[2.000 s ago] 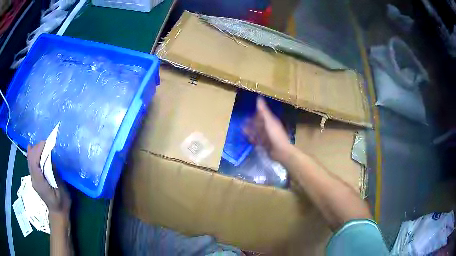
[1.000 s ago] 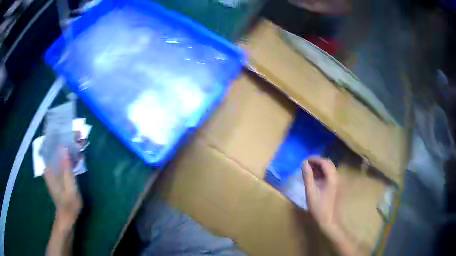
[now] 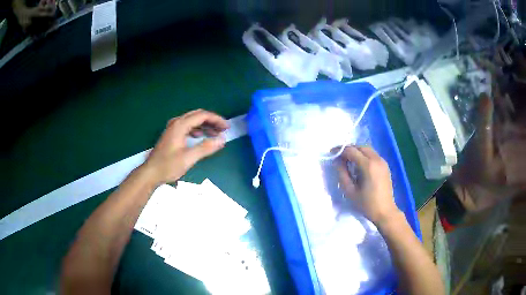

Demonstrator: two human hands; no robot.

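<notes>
A blue plastic bin (image 3: 275, 190) of shiny clear polybags (image 3: 323, 213) stands on the green belt. My right hand (image 3: 366, 178) is inside it with fingers curled down on the bags; glare hides whether it grips one. A white cable (image 3: 363, 112) with a small plug hangs across the bin and over its left wall. My left hand (image 3: 187, 141) is above the belt's white stripe, left of the bin, thumb and fingers apart, with nothing clearly visible in it. White leaflets (image 3: 202, 236) lie in a loose fanned pile between my left forearm and the bin.
White-sleeved products (image 3: 288, 57) with dark coils lie in a row beyond the bin. White boxes (image 3: 429, 127) stand right of it. A slim white box (image 3: 104, 36) lies at upper left. Part of the brown carton (image 3: 428, 222) shows at lower right. Another person's hand (image 3: 37, 10) shows at top left.
The view has turned from the carton to the belt. My right hand has moved from the carton into the bin. The white paper in my left hand is no longer seen there.
</notes>
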